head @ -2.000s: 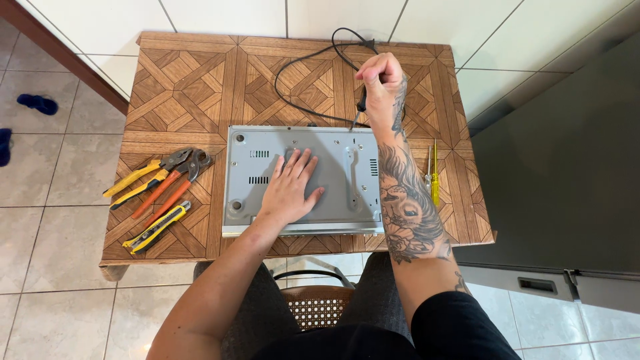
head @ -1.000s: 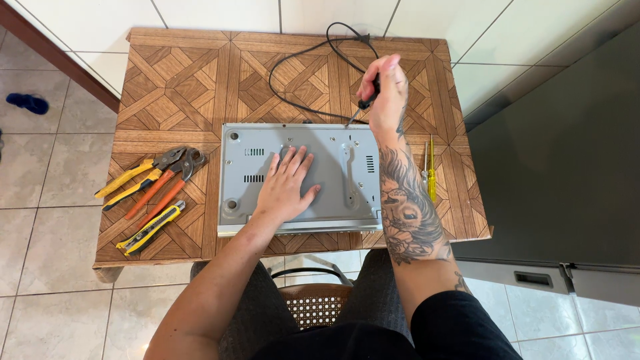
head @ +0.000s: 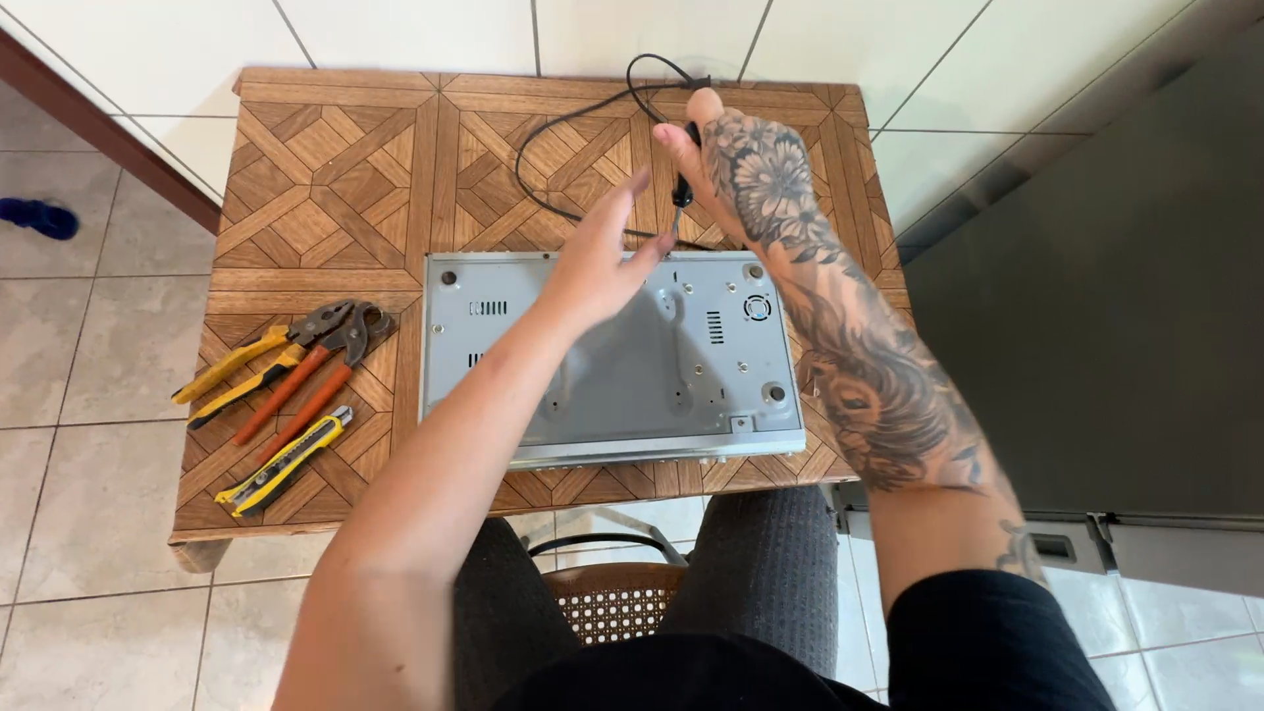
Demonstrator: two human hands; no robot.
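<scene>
A grey metal electronics case [head: 622, 365], with vent slots and round feet facing up, lies on the table. My right hand [head: 736, 163] grips a screwdriver [head: 682, 188] with a black handle, its shaft pointing down at the far edge of the case. Beside the shaft is my left hand [head: 607, 257], fingers apart, the tip of one finger close to or touching it. Whether that hand pinches anything cannot be told. The screwdriver's tip is hidden by the fingertips.
Combination pliers [head: 267, 360] with yellow handles, pliers with orange handles [head: 306, 400] and a yellow utility knife [head: 284, 462] lie left on the wood-patterned table [head: 326, 212]. A black cable [head: 523, 163] loops behind the case. A dark grey appliance [head: 1096, 326] stands at the right.
My left hand has left the top of the case and moved to the screwdriver's shaft at the far edge. My right hand has turned over, still holding the screwdriver.
</scene>
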